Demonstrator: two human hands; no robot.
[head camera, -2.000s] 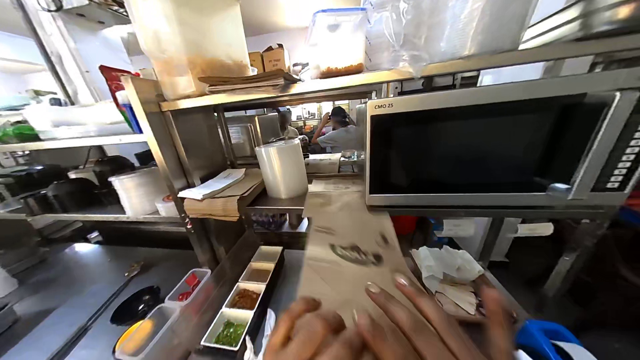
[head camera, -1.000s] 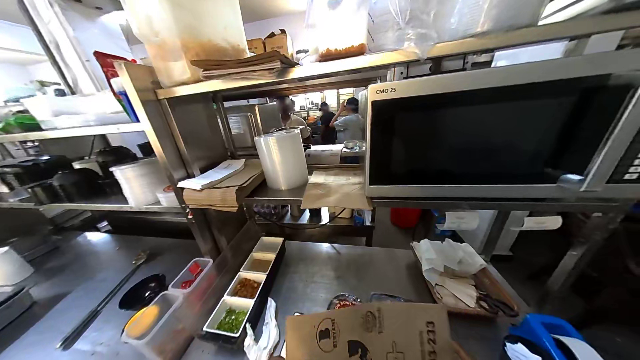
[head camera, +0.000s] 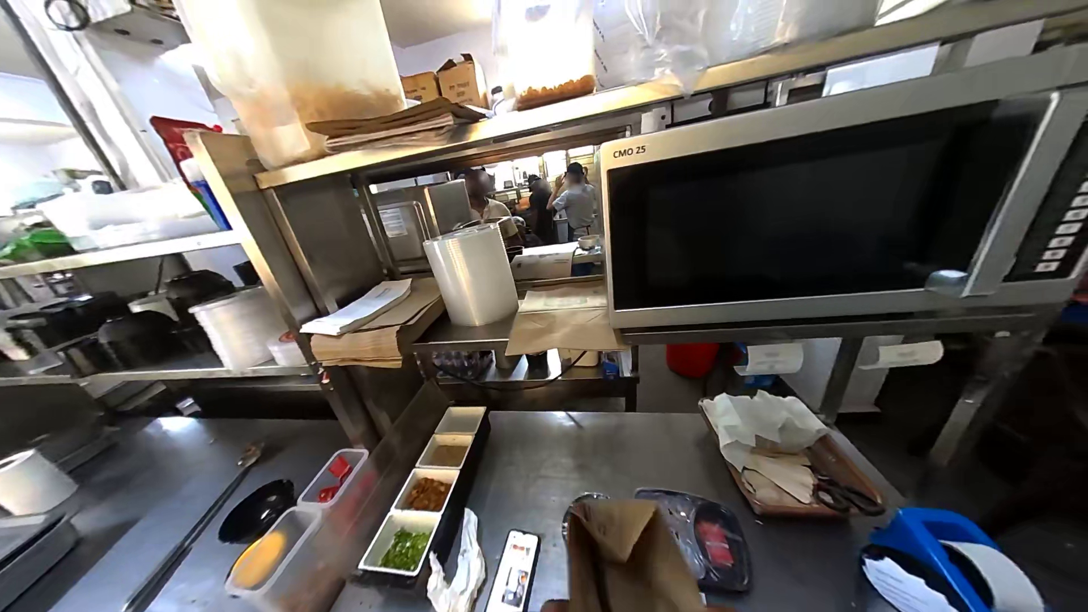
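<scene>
A brown paper bag (head camera: 633, 561) stands partly unfolded at the bottom centre of the head view, its folded top facing me. Slivers of my left hand (head camera: 556, 605) and my right hand (head camera: 721, 608) show at the bottom edge, one on each side of the bag, holding it; most of both hands is out of frame. Behind the bag, on the steel counter, lie a black tray with a clear lid (head camera: 705, 535) and a round foil-like container (head camera: 582, 510), partly hidden. A phone (head camera: 514, 571) lies left of the bag, beside crumpled white plastic (head camera: 459, 565).
Condiment tubs in a black holder (head camera: 406, 548) stand at left, near clear plastic containers (head camera: 280, 557) and a black bowl (head camera: 257, 510). Scissors (head camera: 846, 495) rest in a paper-filled tray (head camera: 765, 510). A blue tape dispenser (head camera: 943, 544) is at lower right, below the microwave (head camera: 807, 204). People stand beyond the shelf.
The bag was raised flat over the counter, then lower with its printed face showing; now its folded top faces me. The hands have drawn down almost out of view.
</scene>
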